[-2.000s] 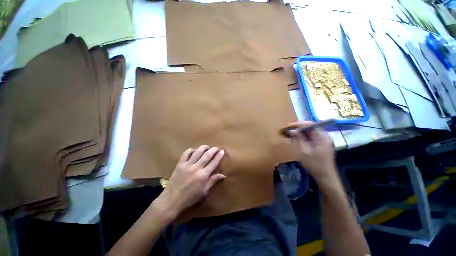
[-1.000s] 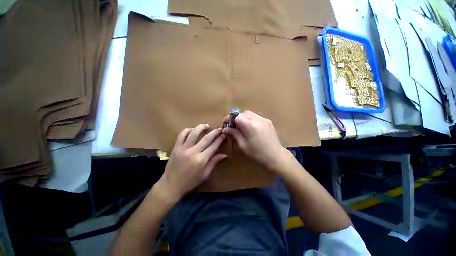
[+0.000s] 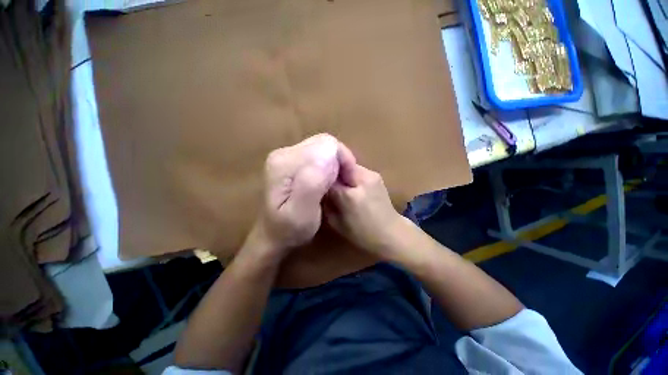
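The large brown panel (image 3: pixel 198 124) lies flat across the table edge, and its near part overhangs my lap. My left hand (image 3: pixel 300 187) is closed like a fist over the panel's centre line. My right hand (image 3: pixel 362 205) is tucked against it from the right, with its fingers curled. The hands touch and cover whatever is between them; no tool tip or metal piece shows there.
The blue-rimmed tray (image 3: pixel 532 103) with gold pieces (image 3: pixel 540 55) is at the upper right. Small pinkish snips (image 3: pixel 498 127) lie below it. Stacked brown panels (image 3: pixel 29 139) are at the left. Grey-white sheets are at the far right. A metal frame (image 3: pixel 615 212) stands below the table.
The right hand came in from the right with a grey tool to the panel's centre. The left hand has since closed and risen against it, and the tool is now hidden. The view has shifted.
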